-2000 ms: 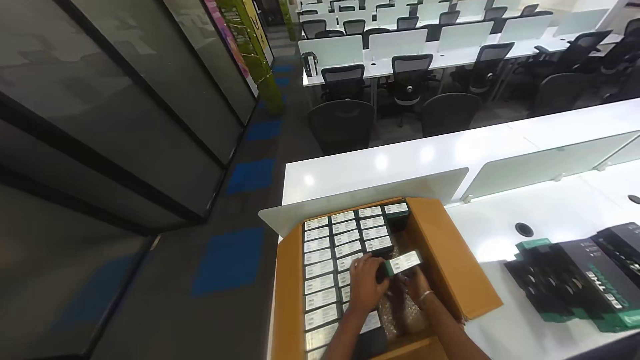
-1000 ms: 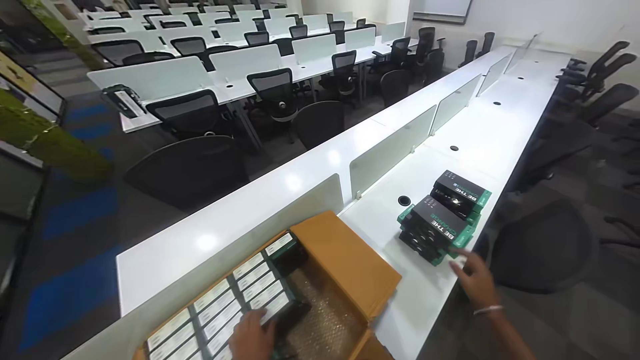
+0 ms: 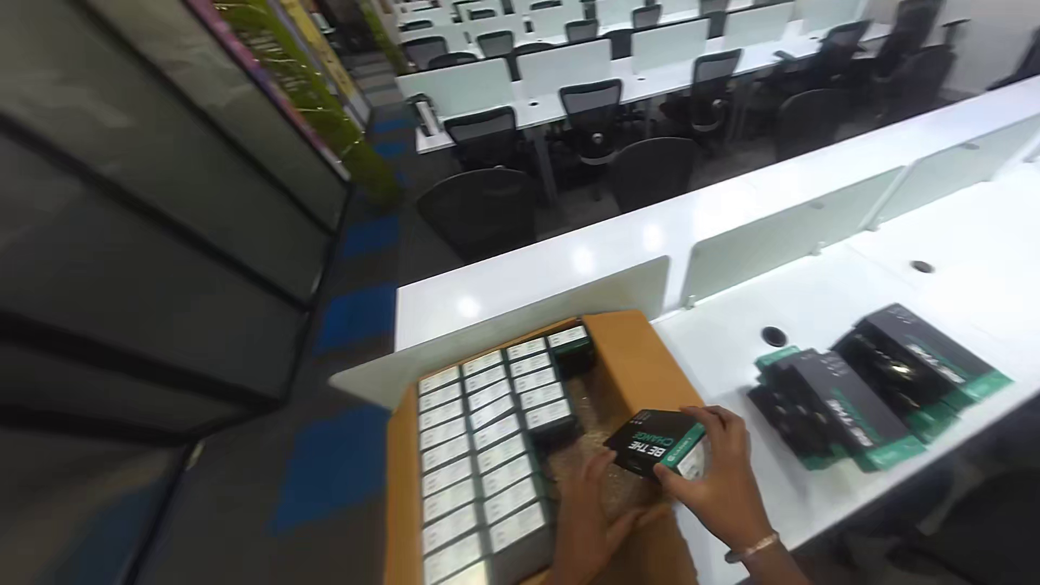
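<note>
A small black and green printed box (image 3: 656,441) is tilted over the right part of an open cardboard carton (image 3: 638,349). My right hand (image 3: 719,479) grips its right end between thumb and fingers. My left hand (image 3: 587,504) has its fingertips at the box's lower left corner; whether it bears any of the weight I cannot tell. Rows of similar boxes (image 3: 496,455), white labelled ends up, fill the carton's left and middle. Bubble wrap (image 3: 597,414) shows in its open part. Flat stacks of black and green boxes (image 3: 853,406) lie on the white desk to the right.
A low frosted divider (image 3: 520,325) stands behind the carton, with a white ledge (image 3: 585,248) beyond it. Another divider (image 3: 788,227) runs along the desk (image 3: 821,284), which has round cable holes. Black mesh chairs (image 3: 479,211) stand past the ledge; a dark glass partition (image 3: 146,244) is at left.
My right hand has moved from beside the desk stacks back over the carton and now holds a box. My left hand has left the rows and is at that box. The view has swung left.
</note>
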